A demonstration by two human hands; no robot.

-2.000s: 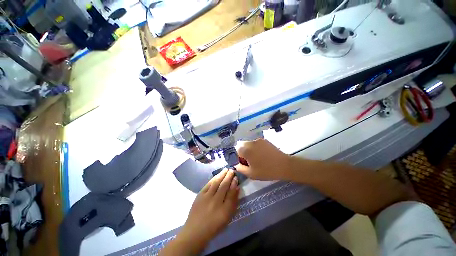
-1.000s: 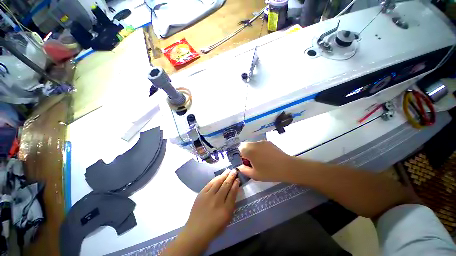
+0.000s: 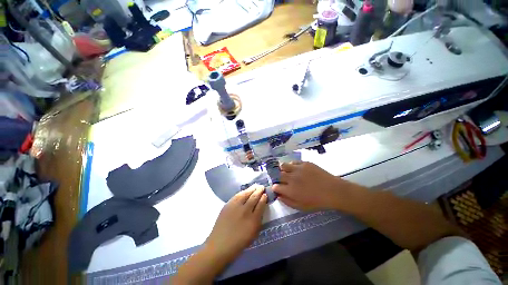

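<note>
A curved dark grey panel (image 3: pixel 221 181) lies flat under the left end of the white sewing machine head (image 3: pixel 334 100), by the presser foot. A small dark strip (image 3: pixel 273 170) stands at the fingertips, close to the needle area. My left hand (image 3: pixel 238 214) lies on the panel's near edge with fingertips pressed down. My right hand (image 3: pixel 305 186) is just right of it, its fingertips on the strip and panel. The fingertips of both hands nearly meet. The needle point and the exact finger hold are too small and blurred to see.
An upper stack of dark arc panels (image 3: pixel 156 173) and a lower pile (image 3: pixel 125 218) with a small dark rectangle lie left of the needle. A white slip (image 3: pixel 167 135) is behind them. Red-handled snips (image 3: pixel 418 141) and red and yellow rings (image 3: pixel 469 140) lie right. A red packet (image 3: pixel 221 60) is behind.
The view has shifted, so the scene sits slightly lower and further right. My right hand's fingers have unfolded and spread lower over the work. My left hand stays on the panel.
</note>
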